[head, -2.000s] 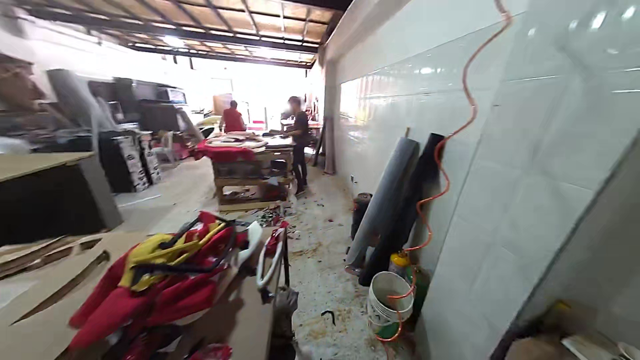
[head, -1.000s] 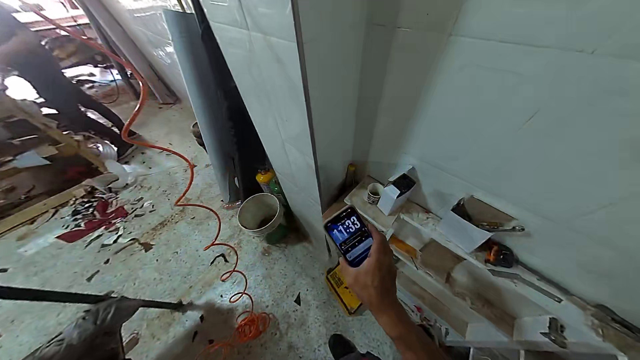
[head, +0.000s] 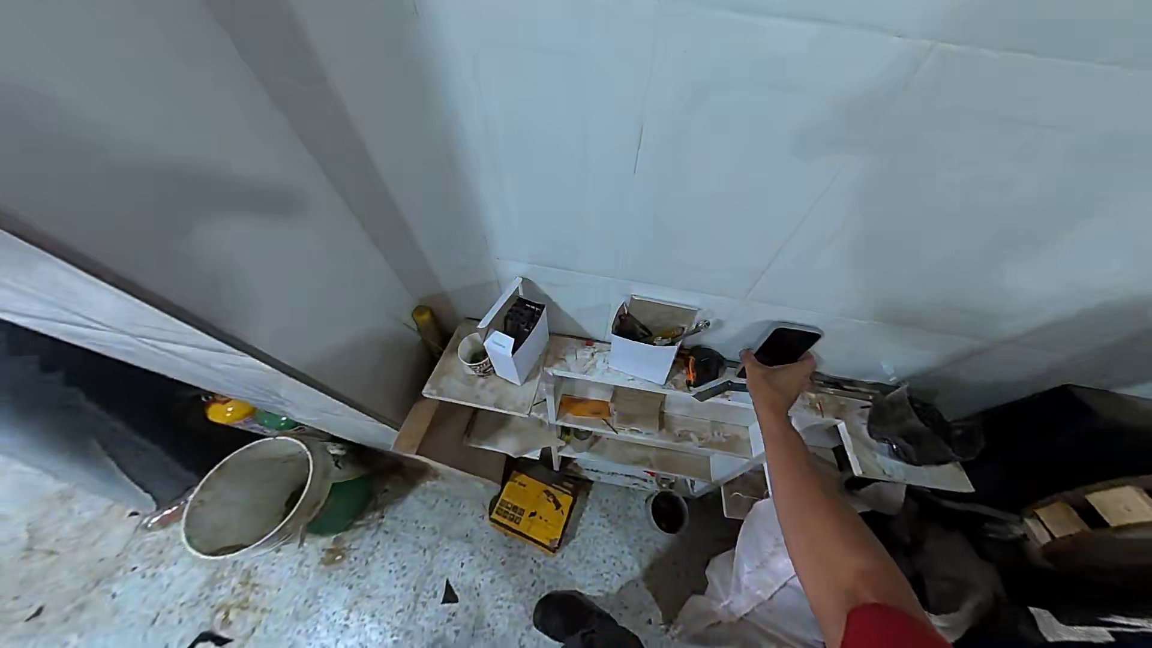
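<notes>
My right hand (head: pixel 776 380) reaches out over the back of a low white shelf unit (head: pixel 666 439) and is closed around a smartphone (head: pixel 786 346) with a dark screen. The phone is near the wall, above the shelf top. Just left of it are an orange and black tape measure (head: pixel 704 367) and an open white box of tools (head: pixel 644 356). Farther left stand a second open white box (head: pixel 520 351) with black items inside and a patterned cup (head: pixel 475 354). My left hand is out of view.
A yellow case or box (head: pixel 535 509) lies on the speckled floor before the shelf. A dark-filled cup (head: pixel 668 511) stands beside it. At left is a white bucket (head: pixel 256 497) near a green container (head: pixel 342 504). Dark cloth (head: pixel 918 427) lies on the shelf's right end.
The view has swung right to the wall and shelf. The phone's lit screen has gone dark, and my right hand has carried it over the shelf top.
</notes>
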